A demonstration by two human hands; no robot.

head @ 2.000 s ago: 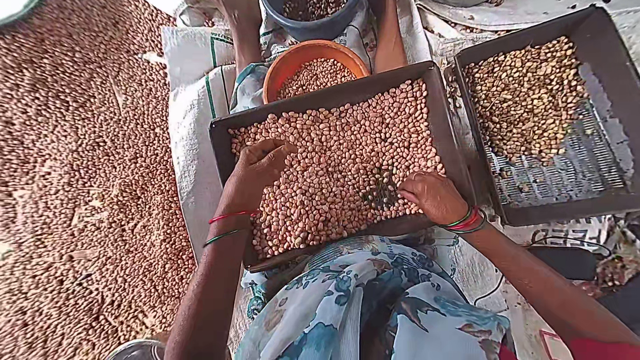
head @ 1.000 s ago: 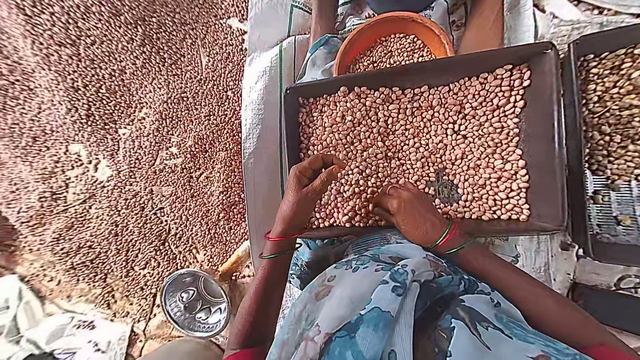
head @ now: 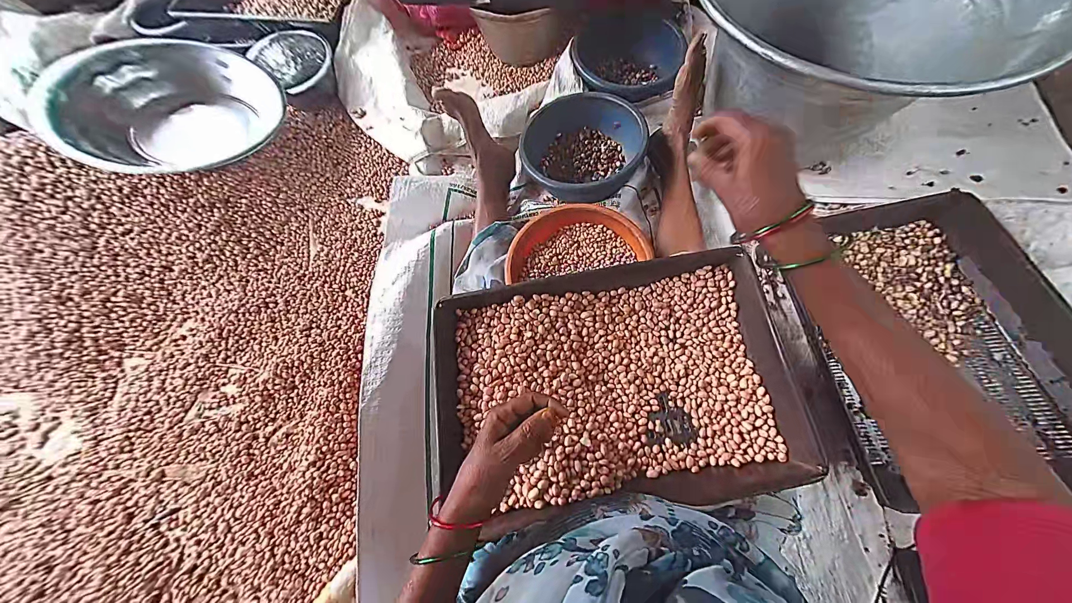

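A dark rectangular tray (head: 796,410) lies on my lap, spread with pale pink shelled peanuts (head: 603,360); a dark patch of its bottom shows at the lower right. My left hand (head: 521,429) is over the tray's lower left, thumb and forefinger pinched together on something small, perhaps a peanut. My right hand (head: 745,159) is raised beyond the tray's far right corner, blurred, fingers curled; whether it holds anything is unclear. An orange bowl (head: 512,251) of peanuts touches the tray's far edge. Behind it stands a blue bowl (head: 641,138) with darker nuts.
A second dark tray (head: 1013,260) with yellowish-brown pieces and a ridged bottom is at the right. Peanuts (head: 184,352) cover the floor at left, below a wide metal basin (head: 50,126). Another blue bowl (head: 678,59) and a large metal vessel (head: 879,88) stand farther off.
My right hand has gone from the peanuts in the tray to the air beyond its far right corner. My left hand remains over the tray's near left part. The view has shifted to show more ahead.
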